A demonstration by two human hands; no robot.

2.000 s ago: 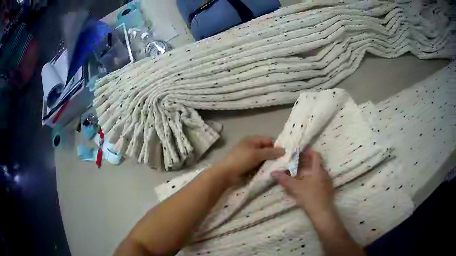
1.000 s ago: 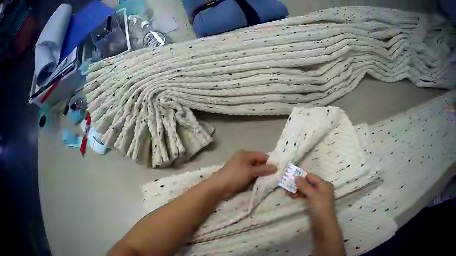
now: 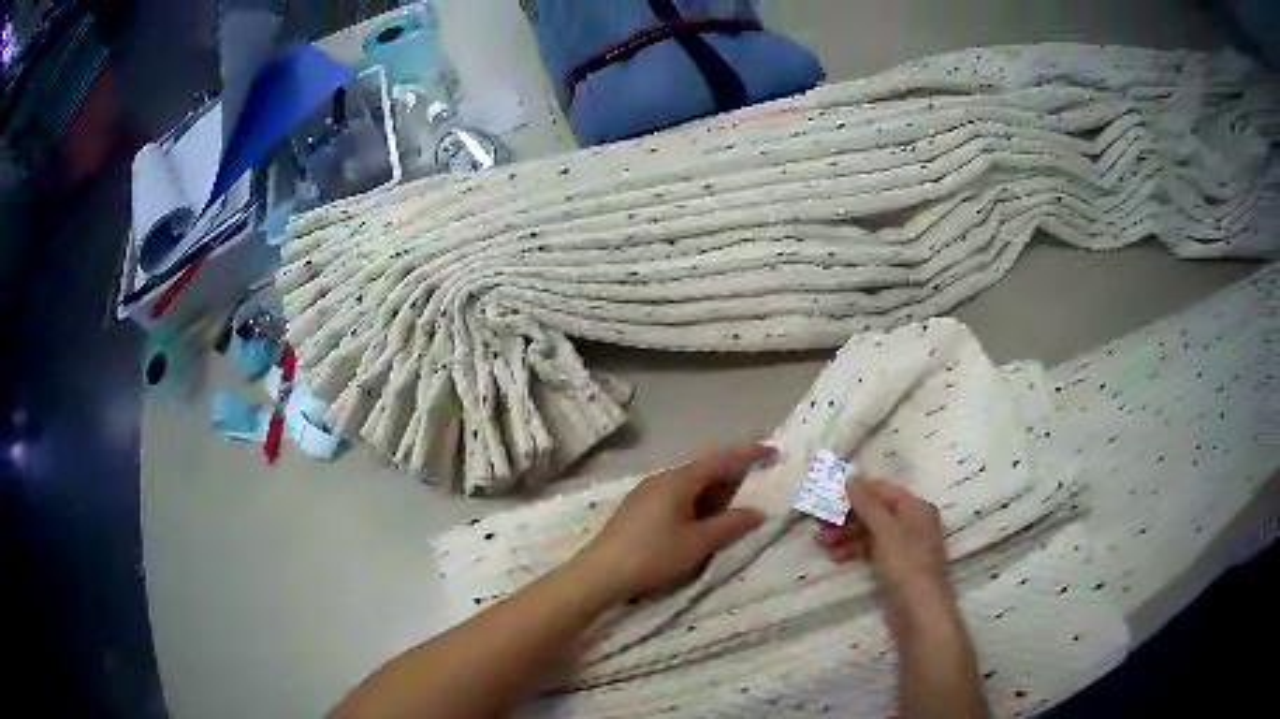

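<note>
Folded cream knit panels (image 3: pixel 983 436) with dark flecks lie in front of me, the top layer turned back. My right hand (image 3: pixel 894 538) pinches a small white printed paper label (image 3: pixel 824 487) against the knit between thumb and fingers. My left hand (image 3: pixel 688 517) lies on the knit just left of the label, thumb and index finger apart, its other fingers curled and partly hidden. Whether it grips a fold of knit I cannot tell. The print on the label is too small to read.
A long pile of cream knit panels (image 3: pixel 730 225) with a fanned end lies beyond my hands. Behind it is a tied blue bundle (image 3: pixel 688 77). At left are a red pen (image 3: pixel 281 403), a label roll (image 3: pixel 156 367), a plastic tray (image 3: pixel 347 148), papers and a clear bottle (image 3: pixel 466 145).
The label has turned from edge-on to face up in my right hand. My left thumb and index finger have spread apart. The view has shifted slightly.
</note>
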